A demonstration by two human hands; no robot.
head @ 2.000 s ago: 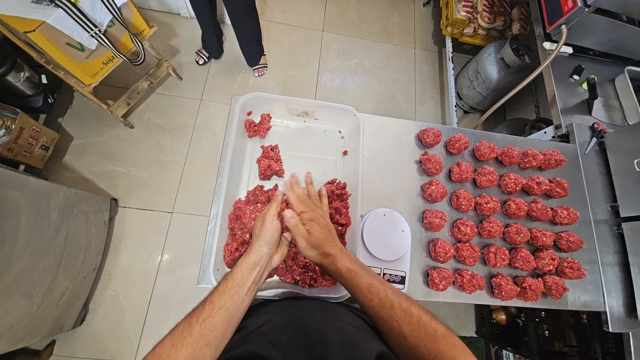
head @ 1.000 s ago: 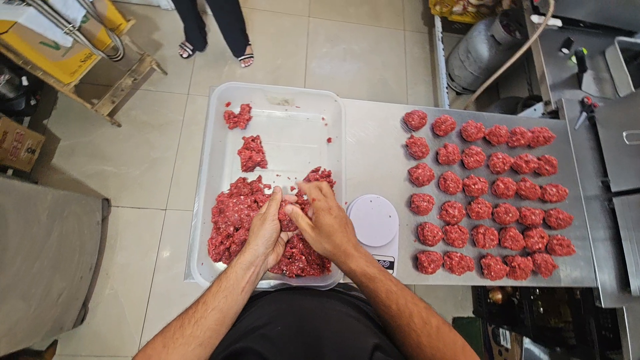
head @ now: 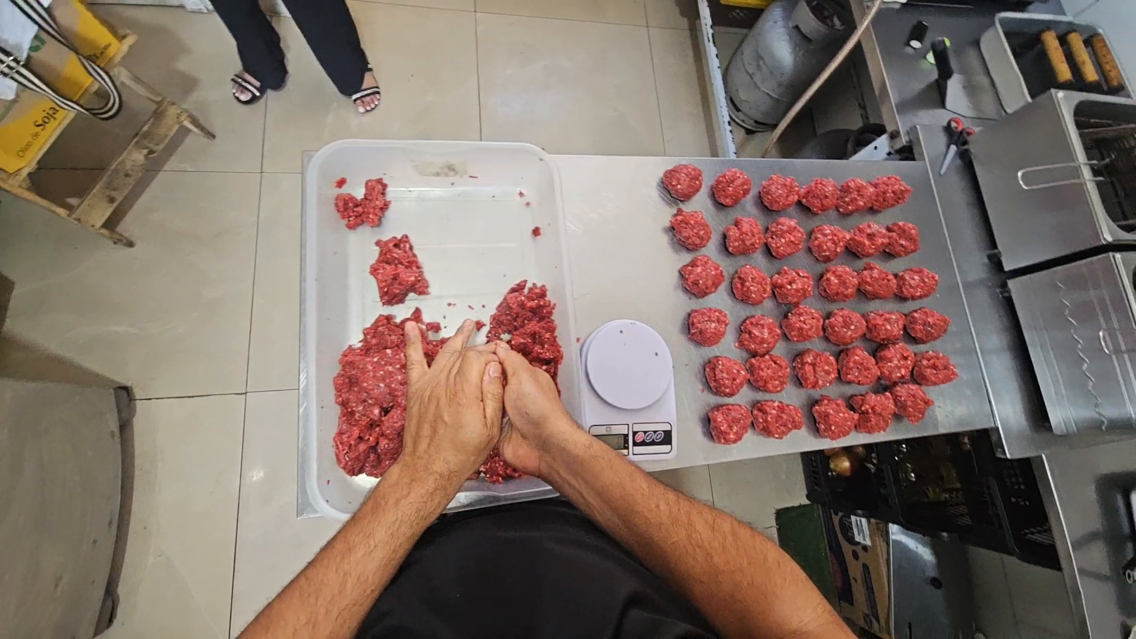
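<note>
My left hand (head: 453, 404) and my right hand (head: 530, 408) press together over the near half of a white plastic tub (head: 312, 293). The left hand's fingers point up and away, its palm over the right hand; whether meat is between the palms is hidden. Ground meat (head: 368, 399) lies in a large mound left of the hands, with more at the right side of the tub and smaller lumps toward the far left. Right of the tub stands a white digital kitchen scale (head: 630, 366) with nothing on its round plate. Rows of raw meatballs (head: 803, 324) sit on the steel table.
The steel table (head: 612, 240) carries the tub and scale. Fryers (head: 1038, 195), red-handled scissors (head: 954, 138) and a spatula (head: 967, 93) are at the right. A gas cylinder (head: 781, 62) stands beyond. A person (head: 302, 44) stands on the far floor; a wooden stand (head: 133, 177) is at the left.
My hands have turned against each other: the left hand now lies on top with its back up, where the right one was uppermost before. The view has shifted slightly.
</note>
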